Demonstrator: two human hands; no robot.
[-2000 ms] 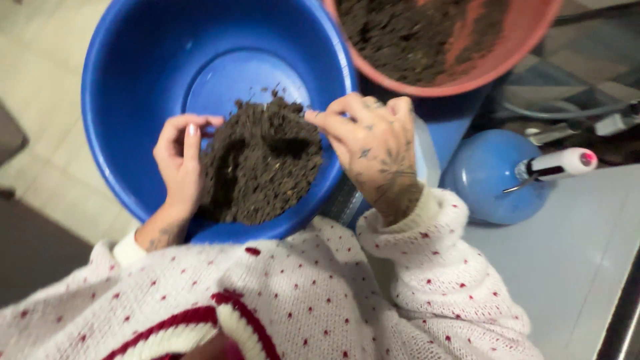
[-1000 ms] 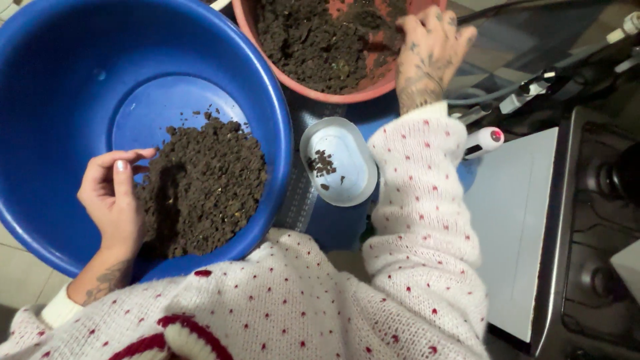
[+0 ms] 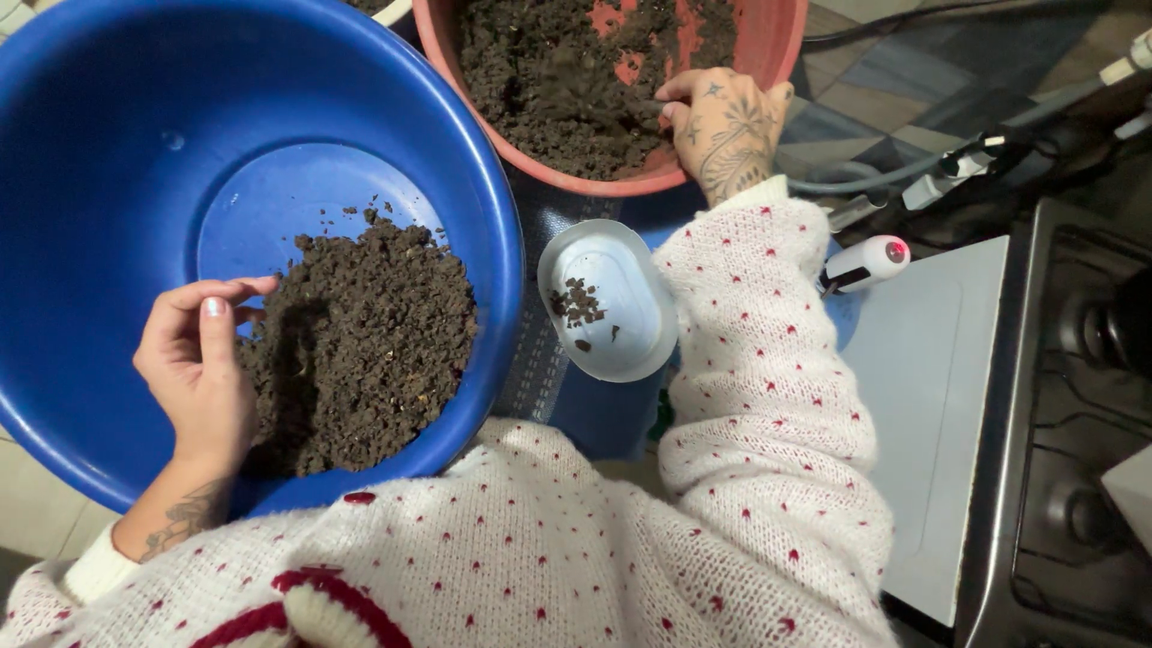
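Dark crumbly soil [image 3: 378,333] lies heaped in a large blue plastic basin [image 3: 99,216]. At the heap's left edge is my left hand [image 3: 202,360], its fingers loosely curled; whether it holds anything cannot be told. My right hand [image 3: 731,130] reaches over the right rim of a reddish plastic basin [image 3: 612,187], its fingertips at more dark soil [image 3: 567,99]; what they may pinch is hidden. Between the basins and my right sleeve stands a small oval whitish plastic container [image 3: 634,337] with a few dark crumbs [image 3: 579,302] in it.
On the right, a gas stove [image 3: 1080,432] adjoins a pale flat panel [image 3: 940,405]. A white device with a red light [image 3: 868,263] rests beside my right sleeve, over something blue. Cables and a grey hose [image 3: 846,184] run behind it. A blue patterned cloth [image 3: 585,409] lies beneath the containers.
My right hand has moved from the soil heap in the blue basin to the reddish basin, and there from its far right side nearer to me. My left hand stays by the heap. The view has shifted.
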